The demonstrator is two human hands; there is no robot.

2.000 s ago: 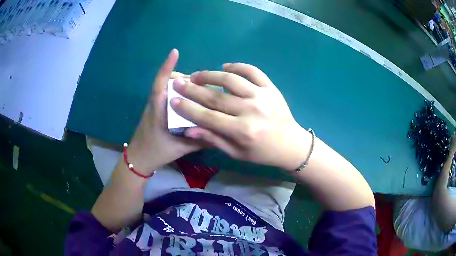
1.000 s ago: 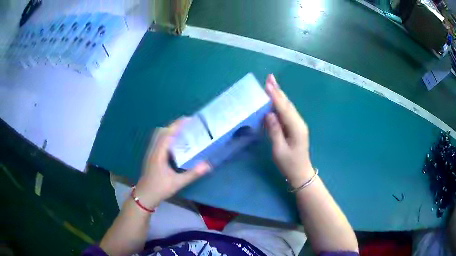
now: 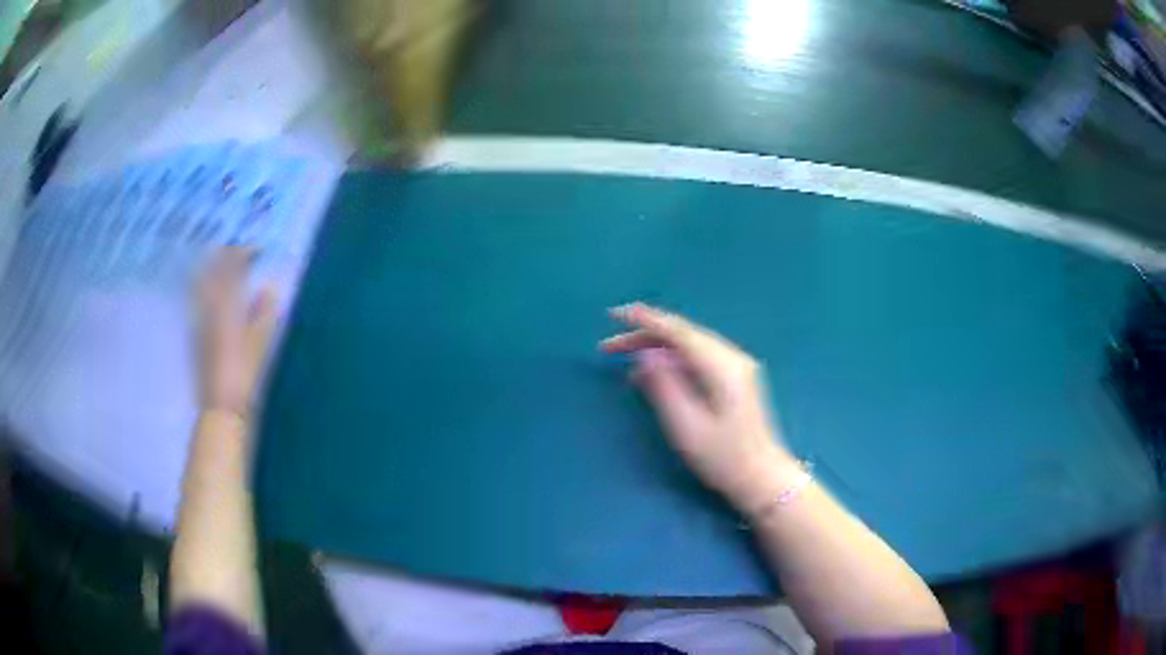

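Note:
My left hand (image 3: 230, 330) is over the white table at the left, blurred, at the near edge of the pale-blue product boxes (image 3: 166, 205), which stand in tight rows. Whether it still touches a box cannot be told. My right hand (image 3: 701, 390) is above the green bench top (image 3: 512, 384), empty, with its fingers apart and slightly curled, pointing left.
A white edge strip (image 3: 665, 160) runs along the far side of the bench, with dark shiny green beyond. A blurred brown carton (image 3: 399, 64) stands at the far left corner. A dark heap (image 3: 1141, 358) lies at the right edge. A red stool (image 3: 1055, 608) shows at the lower right.
The box held between both hands has left them. My left hand has moved left to the rows of boxes. My right hand has moved slightly left and down. The view has shifted left.

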